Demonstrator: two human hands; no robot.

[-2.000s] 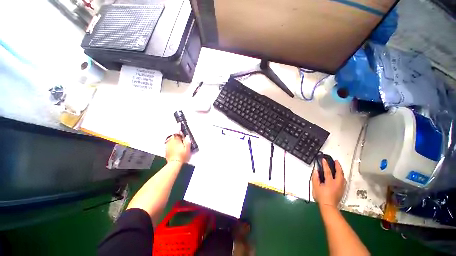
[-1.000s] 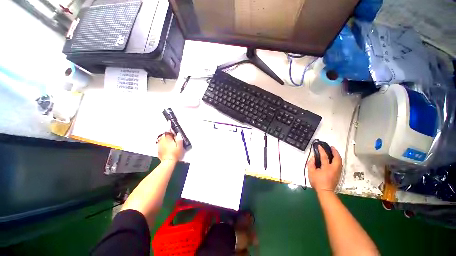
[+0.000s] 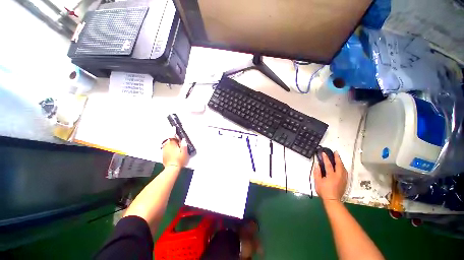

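Observation:
My left hand (image 3: 174, 152) rests on the white table around the rear part of a black ribbed flashlight (image 3: 180, 131), which points up and to the left. My right hand (image 3: 330, 179) lies over a small black computer mouse (image 3: 325, 156), with fingers on it, at the right end of the keyboard. The long black keyboard (image 3: 268, 118) lies slanted in front of the monitor (image 3: 277, 28). A white paper sheet (image 3: 217, 192) overhangs the table's front edge between my hands. The hidden parts of the flashlight and mouse are under my fingers.
A black printer (image 3: 129, 40) with a printed sheet (image 3: 131, 85) is at the back left. A white and blue label printer (image 3: 402, 134) stands at the right, near blue bags (image 3: 354, 61). Pens (image 3: 271, 158) lie before the keyboard. A red stool (image 3: 184, 236) is below.
The camera view has shifted slightly. My right hand and the mouse have moved slightly left and closer to the keyboard's end. My left hand stays on the flashlight.

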